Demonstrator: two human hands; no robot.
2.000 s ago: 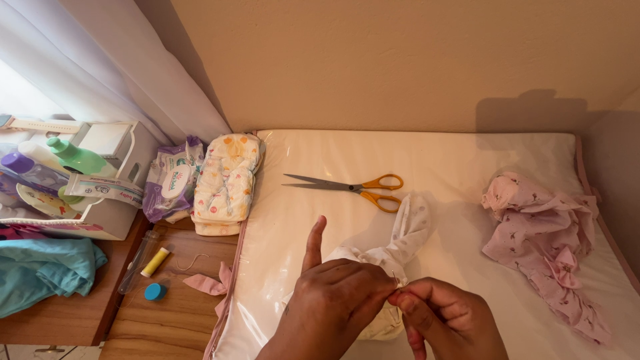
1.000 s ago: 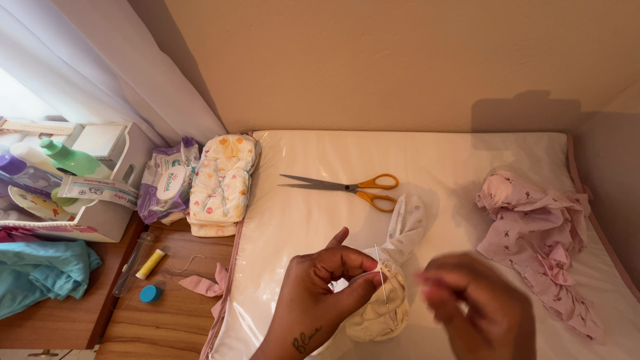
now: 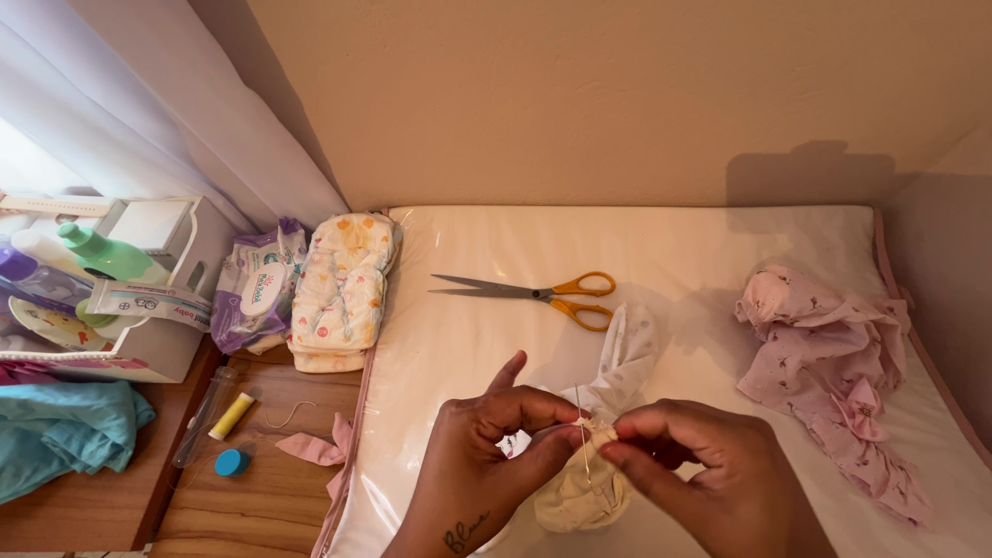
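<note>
My left hand pinches the gathered edge of a cream cloth between thumb and forefinger. A sewing needle stands roughly upright at those fingertips, its lower end over the cloth. With thumb and fingers, my right hand grips the same frayed edge from the right. Behind both hands lies a white dotted cloth; whether it is joined to the cream one cannot be told. Scissors with orange handles rest with blades slightly apart on the padded mat. A pink printed garment with a bow lies to the right.
Left of the mat are folded diapers, a wipes pack and a white organizer holding bottles. On the wood are yellow thread, a blue cap, a clear tube, pink fabric and turquoise cloth.
My right hand, held apart from the cloth one second ago, now grips its edge beside my left hand. The needle now shows at my left fingertips. The scissors have stayed in place.
</note>
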